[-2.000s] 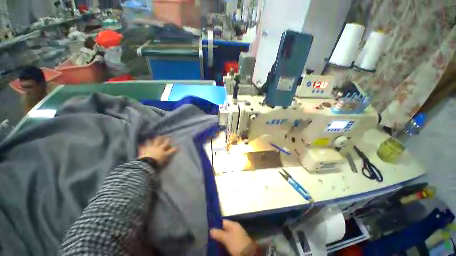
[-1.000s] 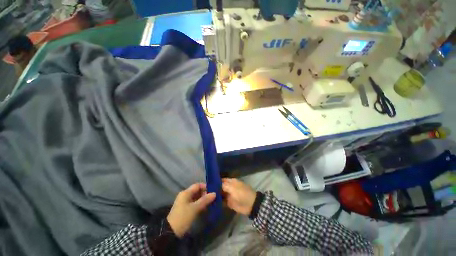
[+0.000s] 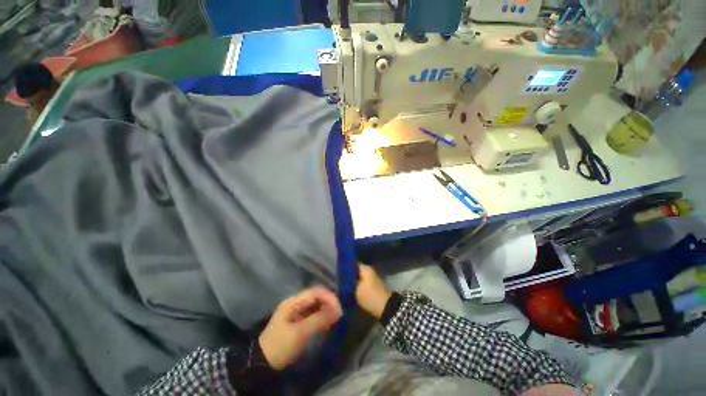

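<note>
The grey fabric panel drapes over the left side, with the blue strip along its right edge. The strip runs from the needle area of the sewing machine down over the table's front edge. My right hand holds the strip at its lower part; its fingertips are hidden behind the strip. My left hand is over the grey fabric just left of the strip, slightly blurred, fingers curled and thumb apart, with no cloth visible in its fingers.
Snips lie on the white table. Black-handled shears, a grey metal strip and a yellow-green roll are at the right. A white roll sits below the table edge. A person's head shows at far left.
Since one second ago, my left hand has come off the strip. The strip's upper part lies straighter, and the fabric beside the needle has shifted slightly right. Earlier, my left hand lay flat on the fabric.
</note>
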